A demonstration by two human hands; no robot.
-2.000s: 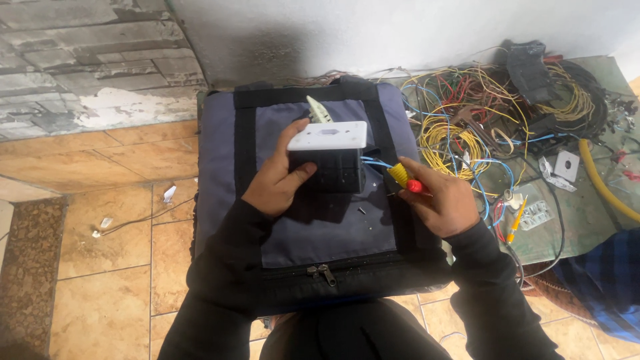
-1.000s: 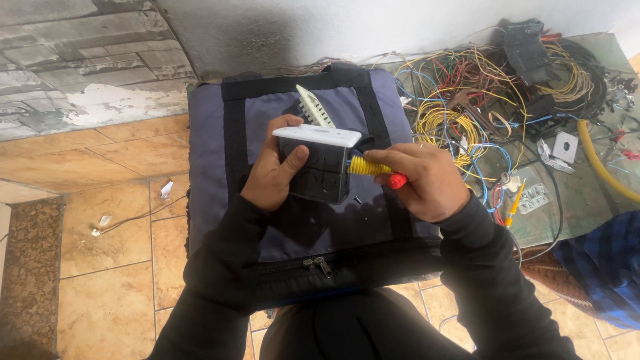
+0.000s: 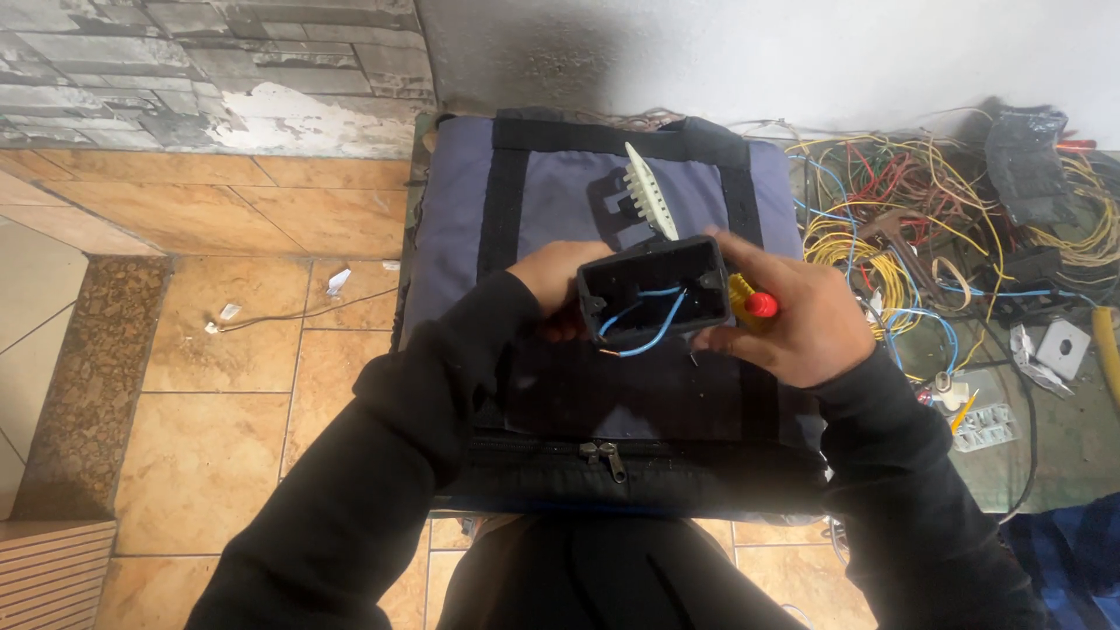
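Note:
My left hand [image 3: 564,284] grips the left side of a black plastic electrical box [image 3: 643,262], whose open side faces me. Inside it show blue wires [image 3: 654,337]; one bare copper end sticks out over the lower rim. My right hand [image 3: 792,311] is at the box's right side and holds a yellow corrugated piece [image 3: 740,293] with a red end [image 3: 761,304] against it; exactly what this piece is, I cannot tell. A pale toothed plastic strip [image 3: 647,192] stands up behind the box. Beneath the hands lies a grey-blue fabric bag [image 3: 560,394] with black straps.
On the green surface at right lie tangled coloured wires [image 3: 919,192], a coil of yellow wire [image 3: 840,249], a white plate [image 3: 1063,348], a clear case of small parts [image 3: 984,424] and a yellow tube [image 3: 1107,350]. A wall stands behind. Scraps [image 3: 339,281] lie on the tiled floor at left.
The box has been turned so that its open side and the blue wires now face me; the white plate on it earlier no longer shows. My right hand has closed in on the box's side.

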